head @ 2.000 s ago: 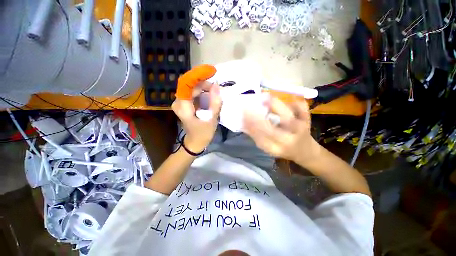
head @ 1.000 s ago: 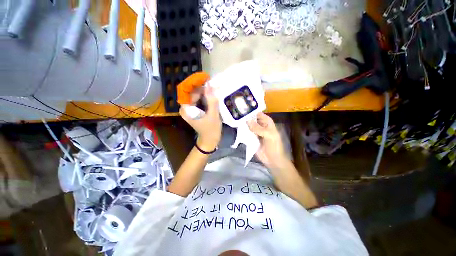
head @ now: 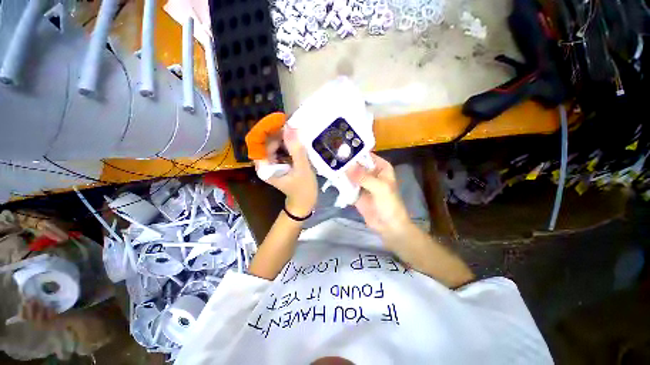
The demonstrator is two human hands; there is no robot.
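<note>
A white camera housing (head: 303,117) is held over the bench edge, its black front window panel (head: 338,143) facing up. My left hand (head: 293,167) grips the housing's left side, with an orange finger cot (head: 264,135) on one curled digit. My right hand (head: 378,187) is at the lower right of the housing and holds a limp white cloth (head: 346,190) against its lower edge. The fingertips under the cloth are partly hidden. A white antenna (head: 403,97) lies to the right of the housing, washed out by glare; whether it is attached cannot be told.
Stacked housings (head: 43,107) stand left with rods and black wires. A black parts tray (head: 246,68) lies beside them. White brackets (head: 328,21) lie behind; a glue gun (head: 517,78) at right. Below left, a box of housings (head: 187,246) and another person's hand (head: 39,314) near a housing.
The housing has turned from its blurred side so the black window faces up. The cloth came into view below it, then bunched up at its lower edge. The view shifted, bringing another person's hand in.
</note>
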